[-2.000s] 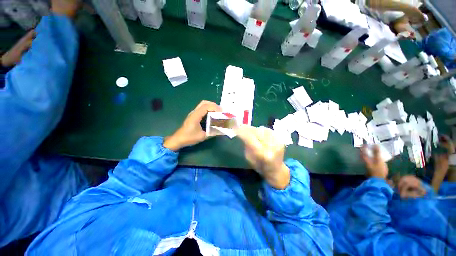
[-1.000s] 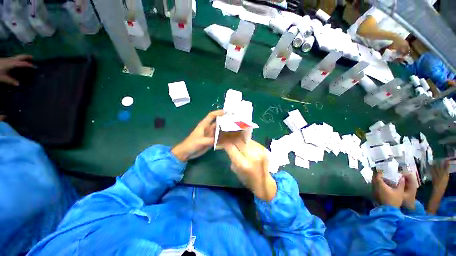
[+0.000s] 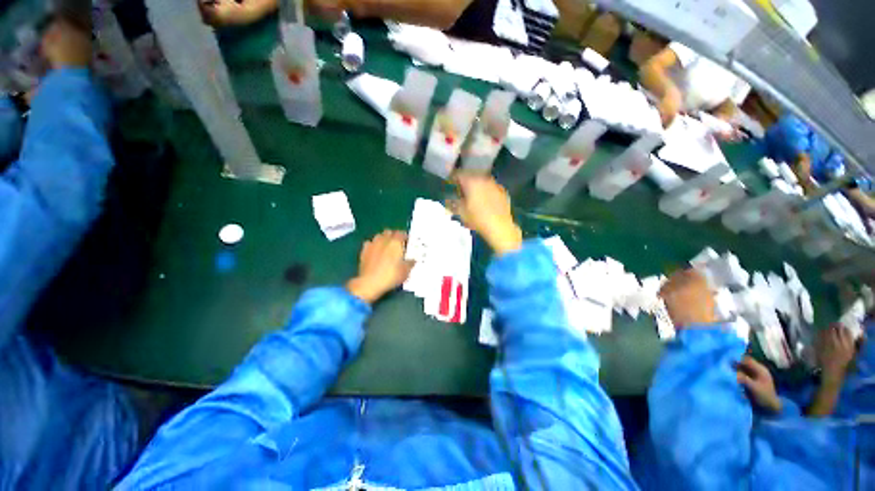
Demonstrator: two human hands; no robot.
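Closed white cartons with red blocks (image 3: 442,259) lie side by side on the bench ahead of me. My left hand (image 3: 385,261) is at their left edge, fingers bent against the carton side; whether it grips one is unclear. My right hand (image 3: 487,211) is stretched forward beyond them and blurred, fingertips at the base of the open standing cartons (image 3: 449,136). Whether it grips a carton is hidden. Another open standing carton (image 3: 407,120) is just left of these. White folded leaflets (image 3: 592,288) lie spread to the right, partly behind my right sleeve.
A neat small white stack (image 3: 333,215) and a white disc (image 3: 231,233) lie left of centre. A grey post (image 3: 206,96) stands behind them. White wrapped parts (image 3: 537,81) lie beyond the carton row. Workers' blue sleeves are at left and right; a neighbour's hand (image 3: 688,296) is at the leaflets.
The open carton is no longer held up between my hands. My right hand has moved forward to the standing row, where an additional carton shows. My left hand has moved down beside the flat cartons.
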